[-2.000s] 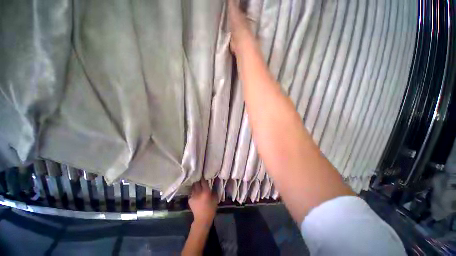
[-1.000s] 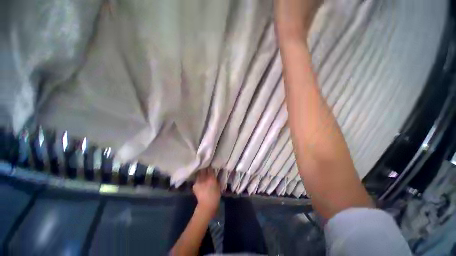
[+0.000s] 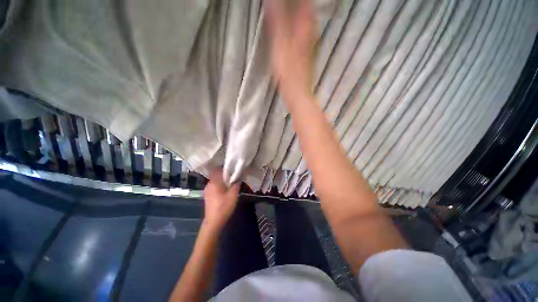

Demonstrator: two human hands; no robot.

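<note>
The pale grey-beige curtain panel [image 3: 171, 35] lies over the rack, loose and wrinkled at the left. Set pleats [image 3: 413, 106] run in parallel ridges at the right, with small V-shaped pleat ends [image 3: 289, 181] along the front edge. My left hand [image 3: 219, 191] grips the panel's front edge, with a fold of cloth at its fingers, beside the pleat ends. My right hand [image 3: 289, 17] is blurred at the top edge, over the cloth where loose folds meet pleats. Its fingers cannot be made out.
Bare metal bars [image 3: 106, 150] show at the front left, behind the rack front rail [image 3: 100, 184]. Dark blue-grey panels [image 3: 88, 248] lie below. Dark shiny bars [image 3: 489, 147] curve along the right. A grey cloth bundle [image 3: 513, 233] is at the lower right.
My left hand has moved slightly left and up, with a cloth fold now at its fingers. My right hand has moved left across the cloth. The camera view has shifted too.
</note>
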